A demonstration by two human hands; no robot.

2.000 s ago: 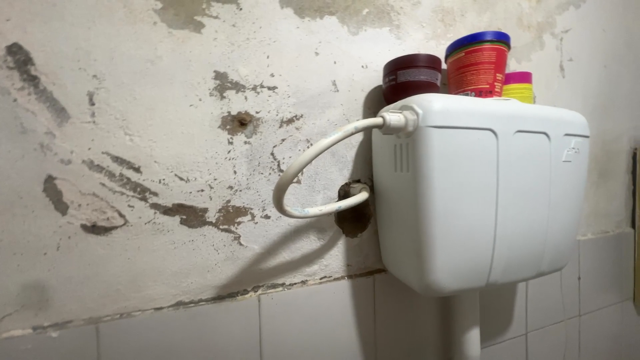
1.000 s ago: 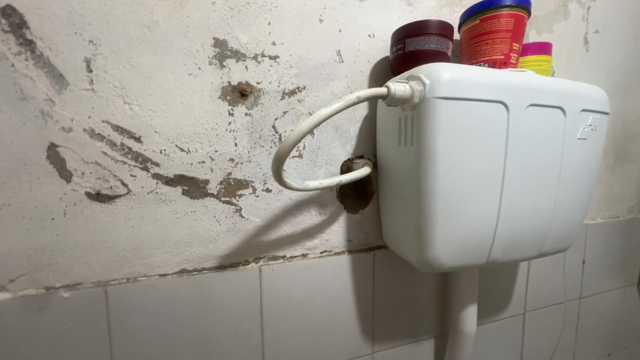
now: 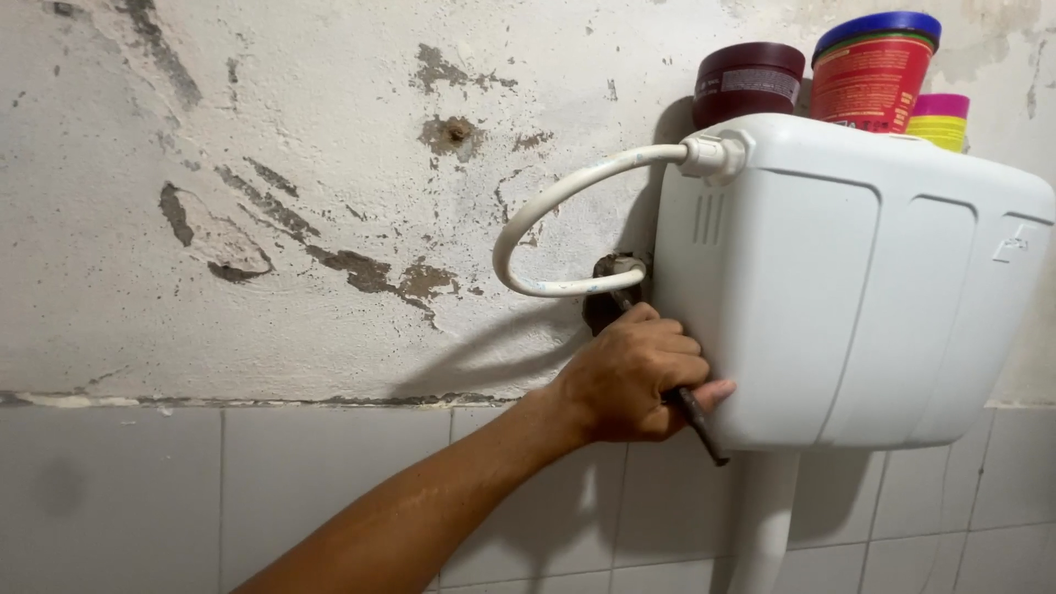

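My left hand (image 3: pixel 639 375) is closed around a dark, slim metal tool (image 3: pixel 703 431), its forearm coming up from the lower left. One end of the tool sticks out below the hand, beside the lower left edge of a white plastic toilet cistern (image 3: pixel 800 313). The other end points up at the rough hole in the wall (image 3: pixel 600 309), where a white flexible water hose (image 3: pixel 516 239) comes out. The type of tool cannot be told. The hose loops left and joins the cistern at a white plastic nut (image 3: pixel 711 157). My right hand is out of view.
A dark red jar (image 3: pixel 747 87), a red tub with a blue lid (image 3: pixel 874 74) and a yellow container with a pink lid (image 3: pixel 939 120) stand on top of the cistern. A white flush pipe (image 3: pixel 763 520) runs down below it, before wall tiles (image 3: pixel 338 487).
My left hand has come into view with the dark tool in it, at the hole beside the cistern. Neither hand shows in the earlier frames. Hose and containers look unchanged.
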